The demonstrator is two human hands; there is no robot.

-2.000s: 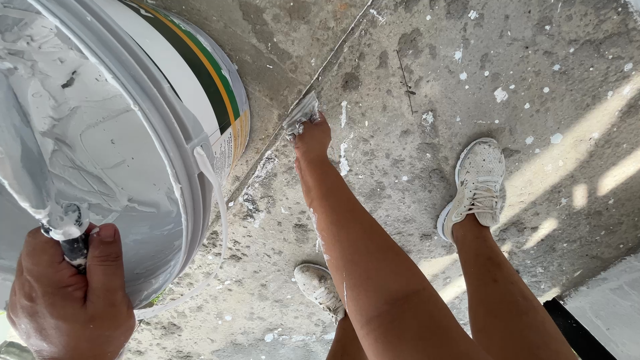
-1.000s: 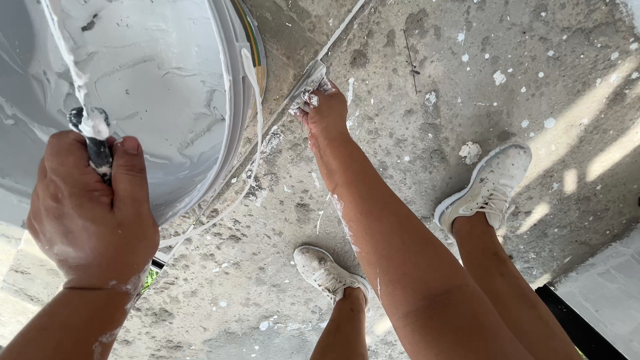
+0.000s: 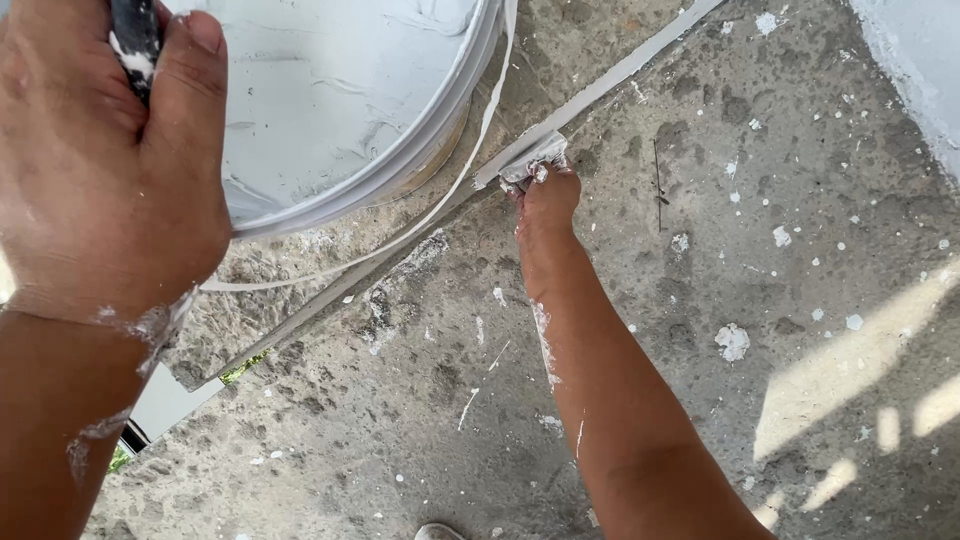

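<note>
My left hand [image 3: 112, 157] grips the dark, paste-smeared handle [image 3: 135, 49] of a tool at the upper left; the rest of that tool is out of frame. Behind it stands a large plastic bucket [image 3: 352, 185] holding thick white paste [image 3: 315, 97], its thin white handle [image 3: 450, 195] hanging at the side. In the middle, my right hand [image 3: 546, 187] holds a small flat spreader [image 3: 534, 156] coated in white. The spreader lies against a narrow strip along the concrete edge, where a band of white paste [image 3: 600, 86] runs to the upper right. White smears mark both forearms.
Rough concrete [image 3: 420, 420] spotted with white drips surrounds the bucket. A thin dark twig [image 3: 658, 184] lies right of my right hand. A white-coated surface [image 3: 915, 67] shows at the upper right. The tip of a shoe [image 3: 439, 532] shows at the bottom edge.
My right hand and the spreader have moved down-left along the edge, and the white band beyond them now shows longer. The view has shifted closer to the edge.
</note>
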